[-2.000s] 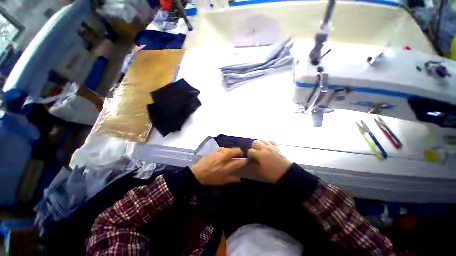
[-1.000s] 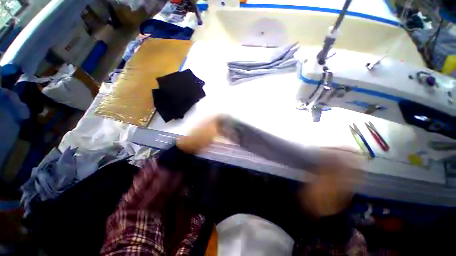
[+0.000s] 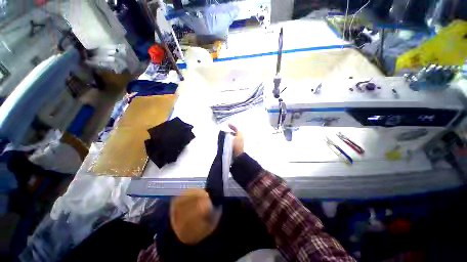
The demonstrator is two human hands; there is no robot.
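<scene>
A dark fabric strip with a light grey side stretches between my hands over the table's front edge. My left hand, blurred, holds its near end in front of the table. My right hand holds the far end, above the tabletop left of the needle. A pile of black squarish pieces lies at left, partly on the brown board. A stack of grey strips lies behind my right hand. The presser foot has no fabric visible under it.
The brown board is at the left. The sewing machine head stands at right. Yellow-blue snips and red snips lie in front of it, with a yellow sticker farther right. A measuring tape runs along the front edge.
The strip has turned from lying across to pointing away from me. My right hand has moved forward and left, toward the grey stack; my left hand has come back toward my body. The view has shifted.
</scene>
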